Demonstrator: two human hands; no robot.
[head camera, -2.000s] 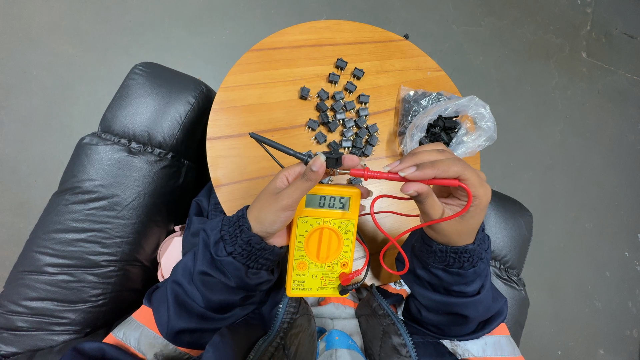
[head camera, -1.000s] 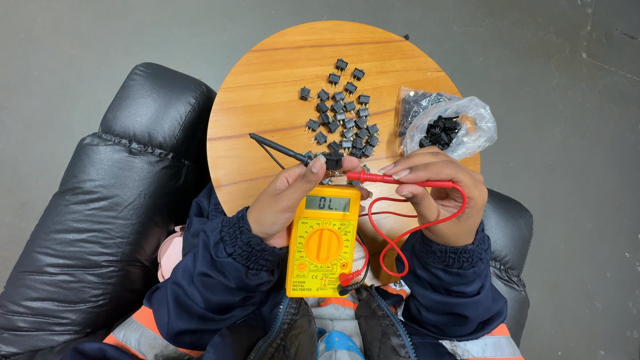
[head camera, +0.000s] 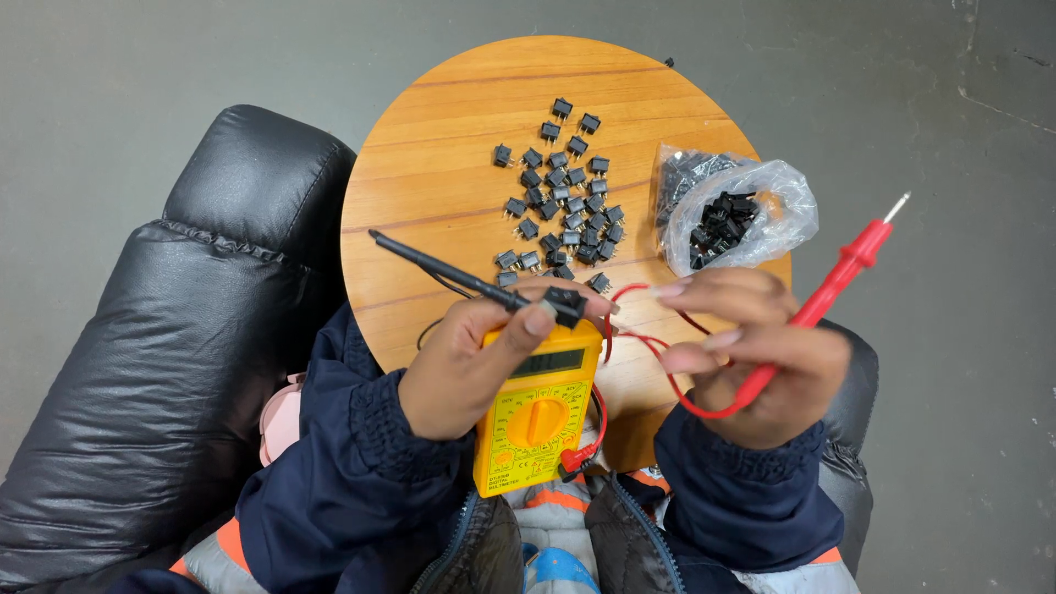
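Observation:
Between its thumb and fingers my left hand holds a small black rocker switch and the black test probe, which points up and left. Just below it is the yellow digital multimeter, its display partly covered by my thumb and blurred. The red test probe rests across the fingers of my right hand, its metal tip up and right, away from the switch. My right thumb and fingertips are apart beside the red lead. Several black rocker switches lie loose on the round wooden table.
An opened clear plastic bag with more black switches sits at the table's right edge. Black padded armrests flank me left and right. A small black object is at the table's far edge.
The red probe has left the switch and swung upright to the right in my right hand, whose fingers have spread. My left hand still holds the switch and black probe; the multimeter is now tilted.

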